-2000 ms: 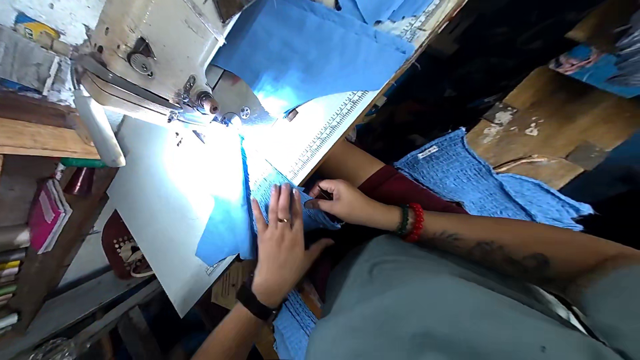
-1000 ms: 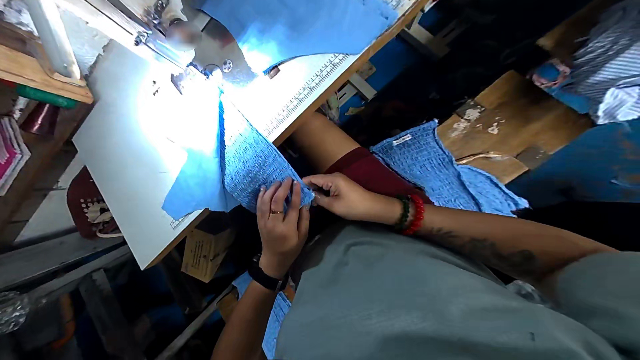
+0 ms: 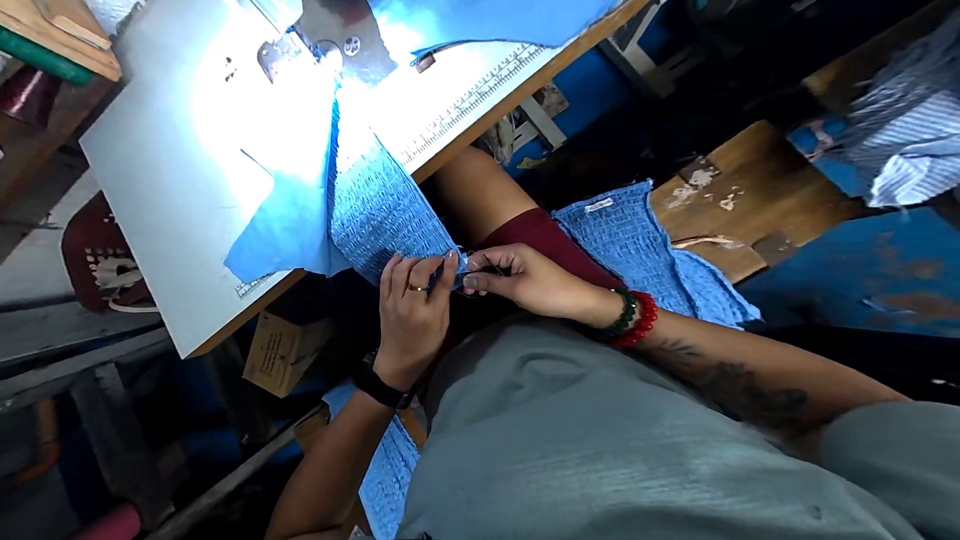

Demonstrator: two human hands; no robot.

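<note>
Blue shirred fabric (image 3: 386, 206) runs from beside the brightly lit sewing machine plate (image 3: 349, 37) down over the table's front edge. My left hand (image 3: 416, 300) grips its lower end, with a ring on one finger. My right hand (image 3: 525, 281) pinches the fabric's corner and loose threads between thumb and fingers, close to the left fingertips. Whether a small tool is also in the right fingers cannot be told. Smooth blue fabric (image 3: 289, 225) is joined along the shirred piece's left side. Glare hides the needle area.
The white table (image 3: 157, 195) has a printed ruler (image 3: 472, 97) near its wooden edge. More blue fabric (image 3: 495, 19) lies at the back. Another shirred piece (image 3: 622, 232) lies right of my lap, near a wooden board (image 3: 757, 195). A cardboard box (image 3: 277, 352) is under the table.
Both hands have moved away from the machine with the shirred fabric's end, which now reaches past the table edge. The left hand, earlier flat on the fabric, now grips its end. The view has shifted.
</note>
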